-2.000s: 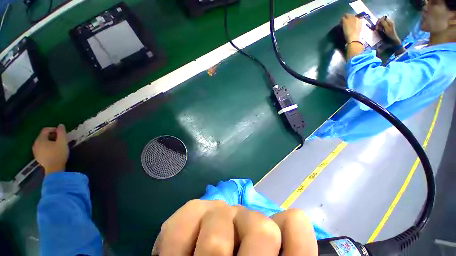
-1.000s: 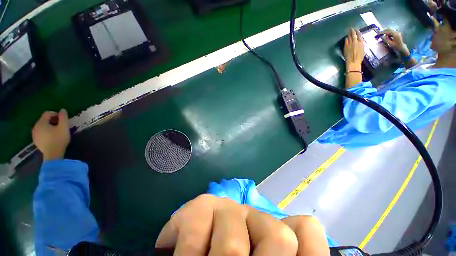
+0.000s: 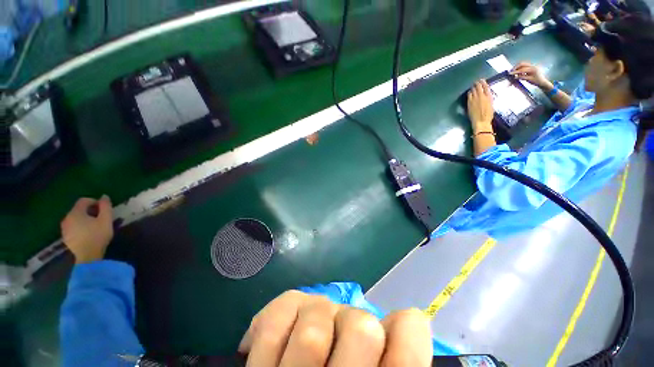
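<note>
My right hand (image 3: pixel 340 333) is large at the bottom edge, partly cut off, closed around the black electric screwdriver (image 3: pixel 470 360). Its thin metal tip points left, and its black cable loops up on the right. My left hand (image 3: pixel 89 228) rests at the pale metal rail on the left, fingers curled; whether it holds anything cannot be told. The round screw dish (image 3: pixel 242 249) lies on the green bench between my hands, with a grey ring pattern and a dark patch at its upper right.
Open black tablet units (image 3: pixel 172 107) with pale panels lie on the green conveyor beyond the rail (image 3: pixel 265 147). A black inline adapter (image 3: pixel 410 191) with a white band lies on the bench. A person in a blue smock (image 3: pixel 545 168) works on another unit (image 3: pixel 510 100) at right.
The view has shifted, so another conveyor unit shows more fully at the top. The screwdriver's front end has come into view at the bottom. My left hand stays by the rail.
</note>
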